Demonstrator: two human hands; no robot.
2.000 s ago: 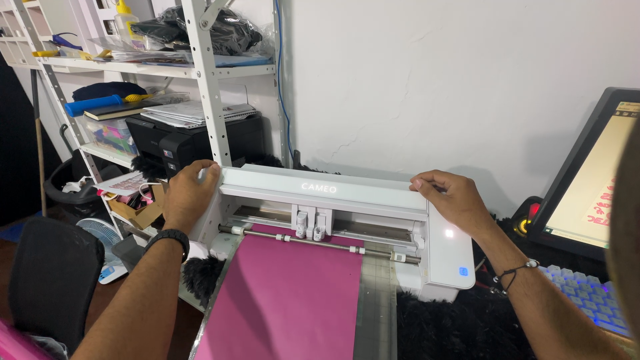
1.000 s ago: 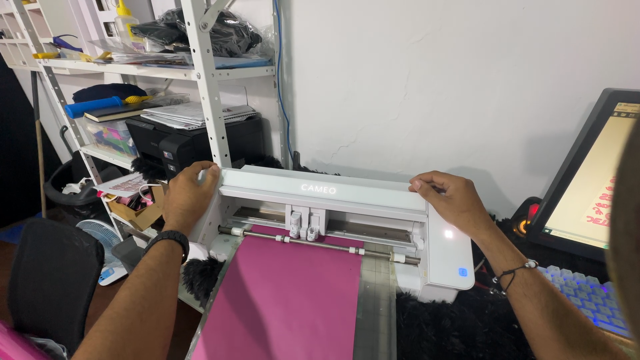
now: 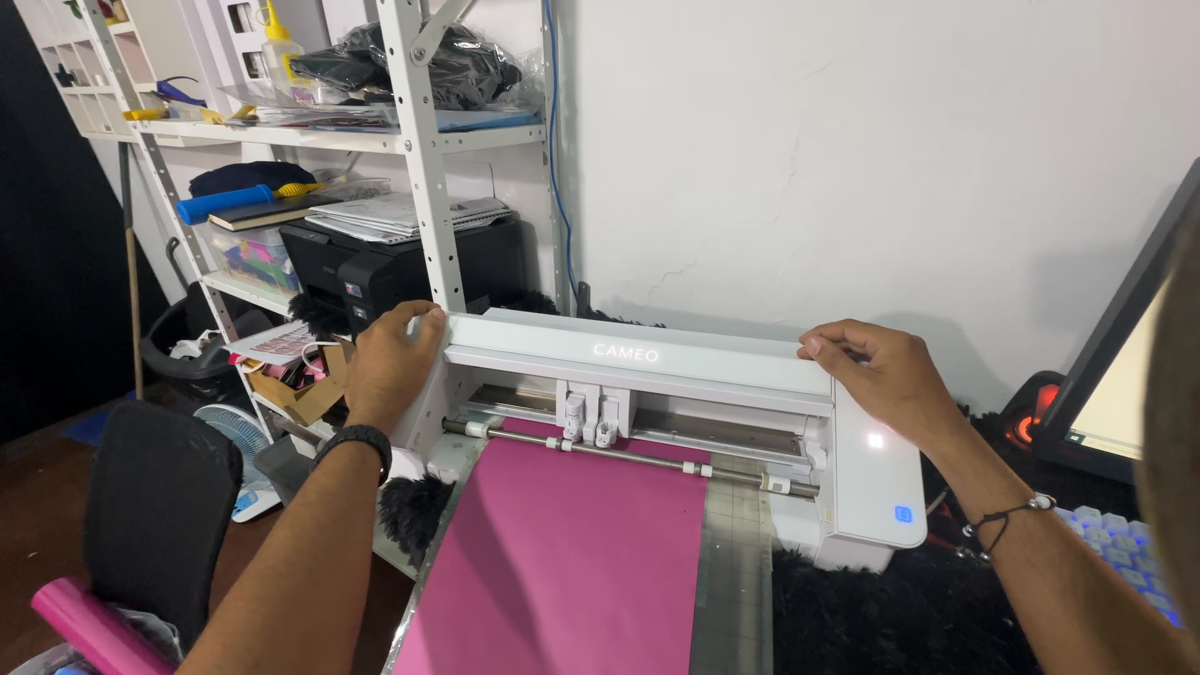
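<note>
A white Cameo cutting machine [image 3: 637,375] stands in the middle with its lid raised and its lights on. My left hand [image 3: 398,361] touches the left end of the lid, fingertips at its top edge. At the lid's right end, my right hand [image 3: 872,375] rests with thumb and forefinger on the upper edge. A pink sheet [image 3: 572,553] lies on a clear gridded cutting mat [image 3: 736,562], its far end under the steel roller bar [image 3: 637,457]. Behind the bar sits the white tool carriage [image 3: 592,412], left of the machine's centre.
Left, a white metal shelf [image 3: 281,136] holds papers and plastic bags; a black printer [image 3: 375,267] stands below. A black chair [image 3: 164,511] and a pink roll [image 3: 98,623] are at lower left. A monitor [image 3: 1097,394] and a lit keyboard [image 3: 1116,553] stand on the right.
</note>
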